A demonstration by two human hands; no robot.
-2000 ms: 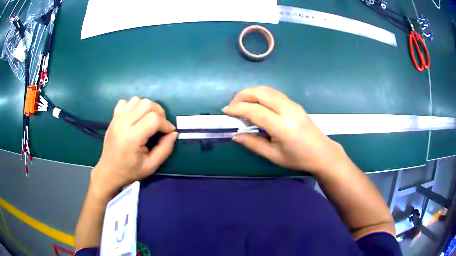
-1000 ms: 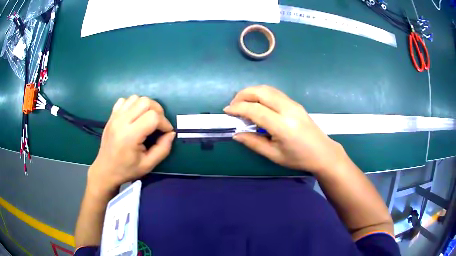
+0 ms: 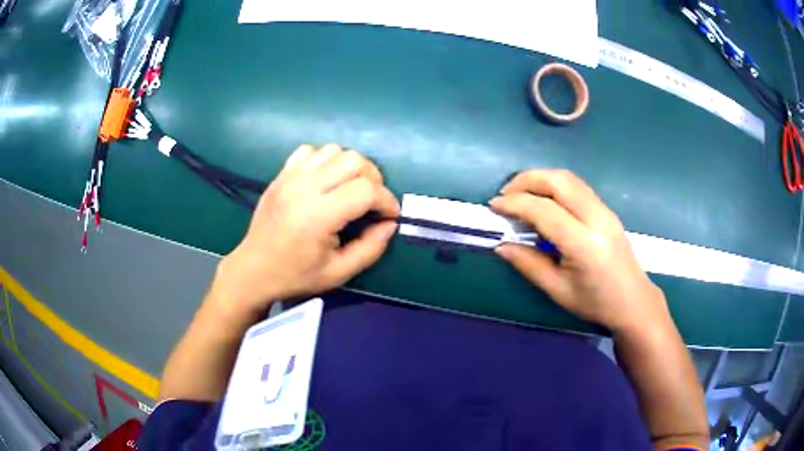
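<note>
A black wire harness (image 3: 207, 173) runs from an orange connector housing (image 3: 117, 115) at the left into my left hand (image 3: 322, 220). My left hand pinches the bundle at the left end of the steel rule (image 3: 705, 262). The bundle lies along the rule between my hands. My right hand (image 3: 573, 242) pinches its right end, where white sleeves (image 3: 520, 237) and a bit of blue show between the fingers. A small dark block (image 3: 447, 255) sits at the rule's near edge.
A tape roll (image 3: 560, 92) lies beyond my right hand. A white sheet (image 3: 423, 25) and a second steel rule (image 3: 683, 86) are at the back. Red-handled scissors (image 3: 792, 157) and another harness (image 3: 725, 42) lie at right. Plastic bags (image 3: 101, 31) and red-ended wires are at upper left.
The camera view has turned and shifted, so the bench things sit further right and tilted. Both hands keep their hold on the bundle along the rule.
</note>
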